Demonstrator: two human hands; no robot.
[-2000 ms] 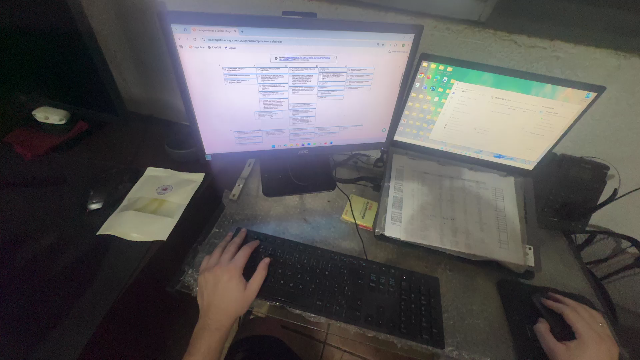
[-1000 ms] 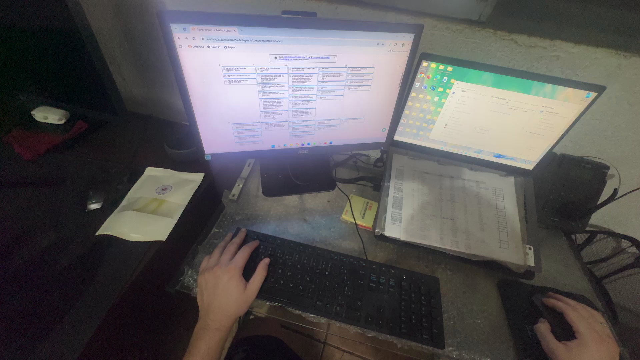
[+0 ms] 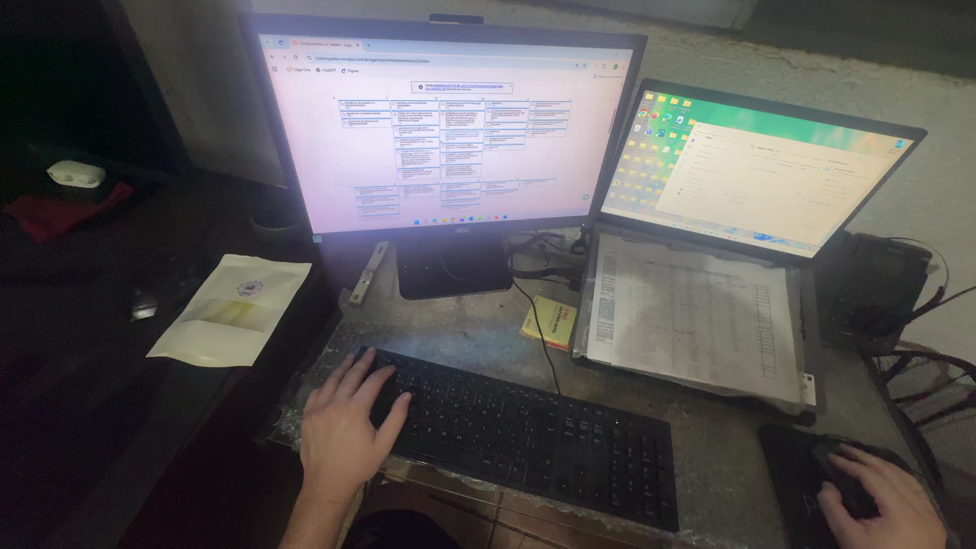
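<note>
My left hand point(image 3: 347, 423) rests on the left end of a black keyboard point(image 3: 518, 435), its fingers spread over the keys. At the lower right, my right hand point(image 3: 884, 496) lies over a black computer mouse point(image 3: 846, 476), which sits on a dark mouse pad point(image 3: 785, 473). Behind the keyboard stands a monitor point(image 3: 457, 137) with a browser page of boxed text. Right of it, a laptop screen point(image 3: 755, 168) shows a desktop with icons and a pale window. Printed sheets point(image 3: 686, 313) cover the laptop's keyboard area.
Sticky notes point(image 3: 550, 322) and a thin black cable point(image 3: 543, 335) lie between keyboard and laptop. A pale pouch point(image 3: 236, 309), a white case point(image 3: 76, 174) and a red cloth point(image 3: 69, 213) are on the dark surface at left. A metal strip point(image 3: 369, 273) lies beside the monitor base point(image 3: 454, 267).
The boxed text on the monitor page has changed in layout since two seconds ago. Both hands have stayed in place.
</note>
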